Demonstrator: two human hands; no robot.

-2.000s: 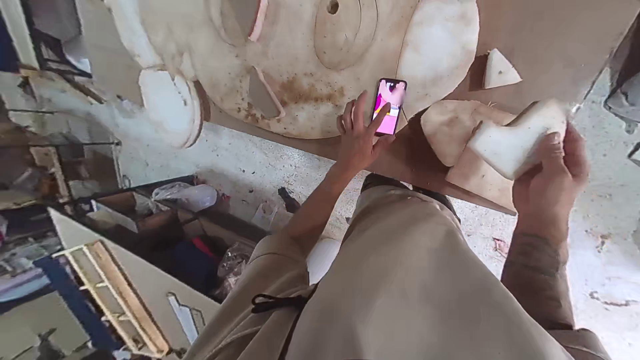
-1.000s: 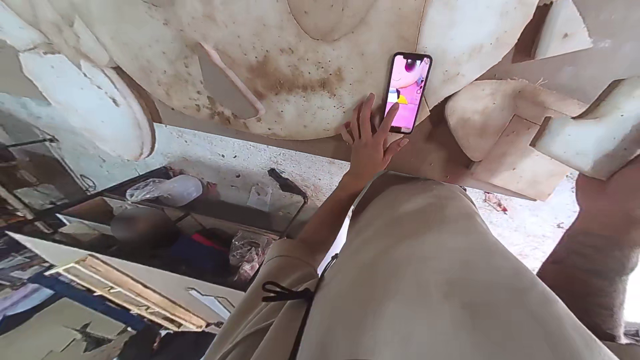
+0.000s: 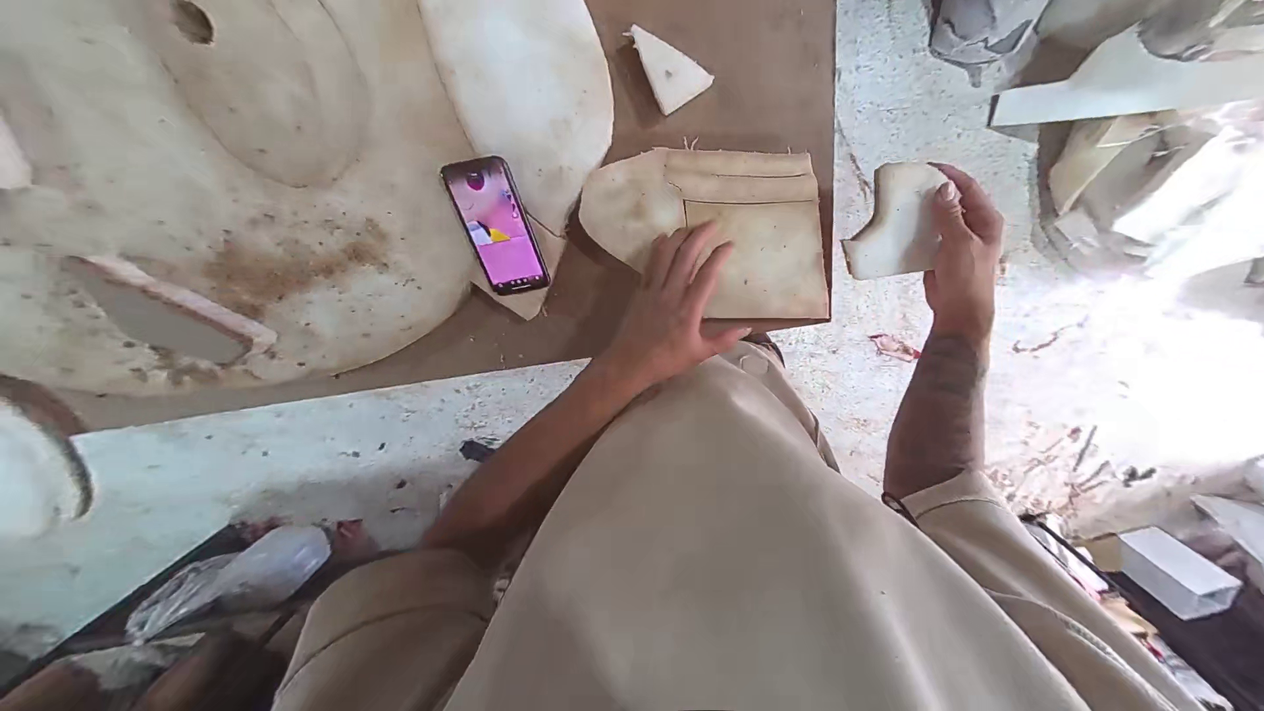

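My left hand (image 3: 686, 296) lies spread, palm down, on a flat pale piece (image 3: 765, 259) near the table's corner; its material looks like foam or board. A rounded pale piece (image 3: 622, 207) adjoins that piece on the left. Beyond the table's right edge, my right hand (image 3: 963, 237) grips a pale cut piece (image 3: 894, 222) with a notched side, thumb on top. A phone (image 3: 496, 225) with a lit pink screen rests left of my left hand, partly on a large stained pale sheet (image 3: 296, 237) with cut-outs.
A small pale triangular piece (image 3: 671, 71) lies near the brown table's (image 3: 770, 59) far right part. An oval pale piece (image 3: 523, 79) sits beyond the phone. Plastic bags (image 3: 237, 583) are low at left. Offcuts (image 3: 1106, 168) lie at right, with a white box (image 3: 1175, 571) below.
My left hand has left the phone's screen, where it was touching, and now lies on the flat pale pieces to the right. My right hand still holds the notched piece. The view has shifted right.
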